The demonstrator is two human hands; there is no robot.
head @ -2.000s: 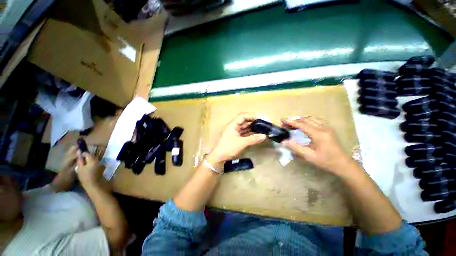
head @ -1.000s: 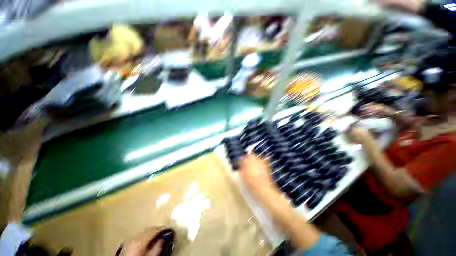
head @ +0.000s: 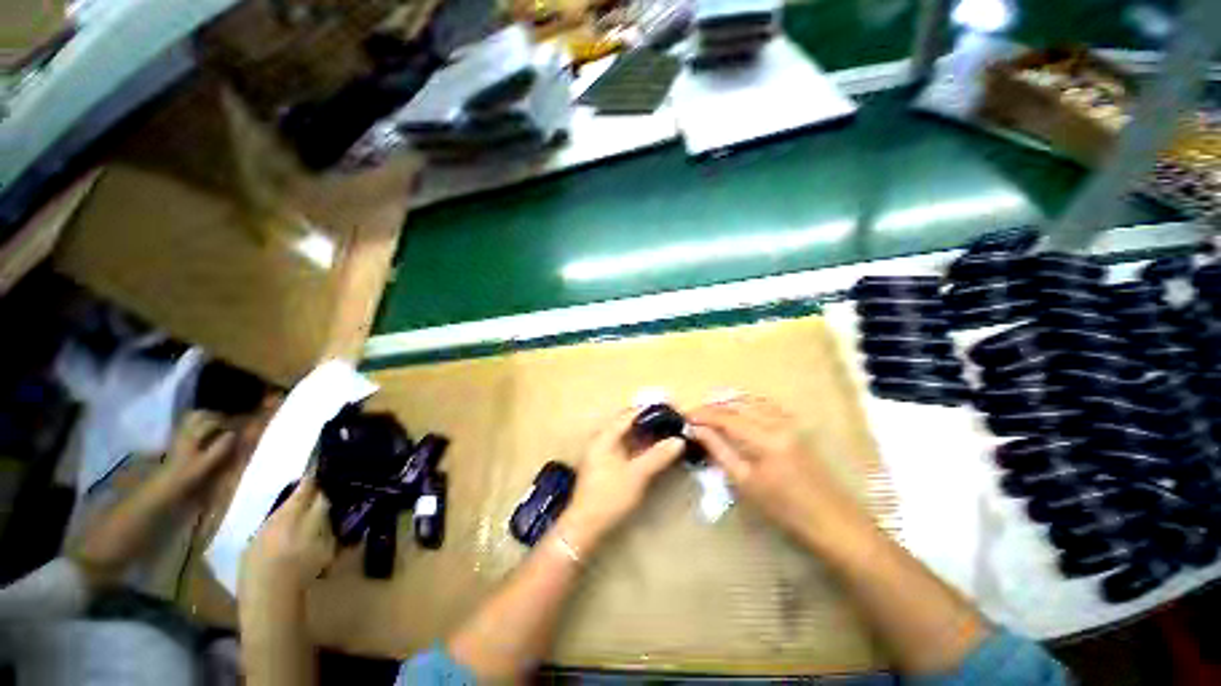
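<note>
A black unit [head: 659,424] is in my left hand [head: 619,472] over the cardboard mat [head: 670,603]. My right hand [head: 753,453] touches the unit's right end with its fingertips; whether it pinches a film is hidden. A small white scrap [head: 714,493] lies just below the right fingers. Another black unit [head: 542,503] lies on the mat left of my left hand. A loose pile of black units [head: 368,462] lies further left, one with a small white label.
Rows of black units [head: 1071,389] stand on the white surface at right. A green conveyor belt [head: 643,255] runs beyond the mat. At left are an open carton [head: 201,255], a white sheet [head: 288,449] and another person's hands and arms.
A second ago my right hand was at the rows at right and my left hand held a unit low on the mat. Now both hands are together at a unit and the view has swung back left.
</note>
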